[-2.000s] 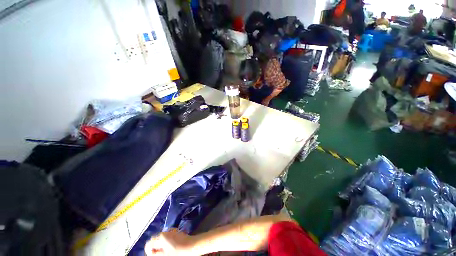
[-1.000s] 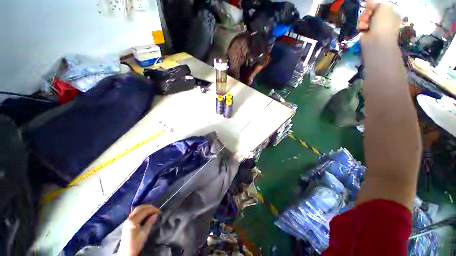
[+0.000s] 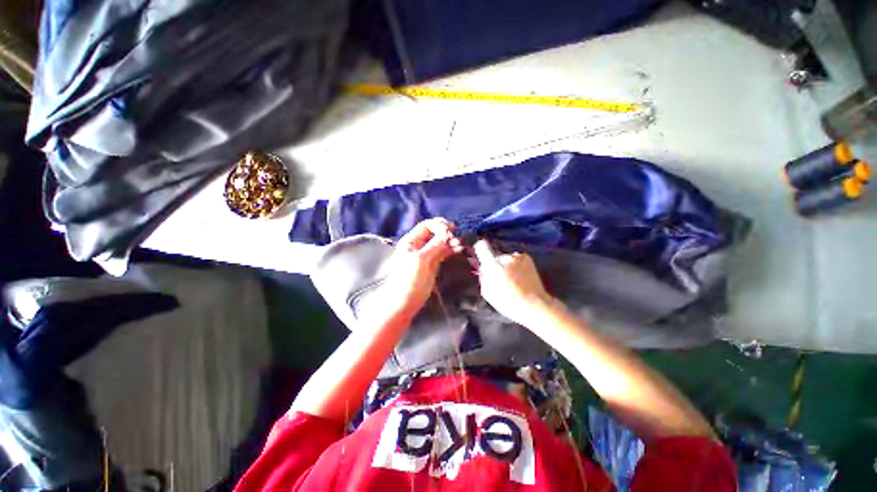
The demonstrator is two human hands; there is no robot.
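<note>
A jacket with a grey outer and shiny navy lining (image 3: 635, 207) lies across the table edge nearest me. My left hand (image 3: 423, 255) pinches its front edge (image 3: 466, 229) between the fingertips. My right hand (image 3: 508, 274) is just to the right at the same edge, fingertips closed together. A needle cannot be made out between the fingers. Fine thread-like strands show below the hands.
A round dish of gold-brown buttons (image 3: 257, 184) sits left on the white table (image 3: 375, 144). A grey jacket pile (image 3: 192, 96) is upper left. A yellow tape measure (image 3: 519, 98) lies behind the jacket, a navy garment (image 3: 500, 34) beyond. Dark spools (image 3: 817, 168) stand out at right.
The view has tilted down. My right arm, raised high with a taut thread a second ago, has come down beside my left hand at the jacket edge.
</note>
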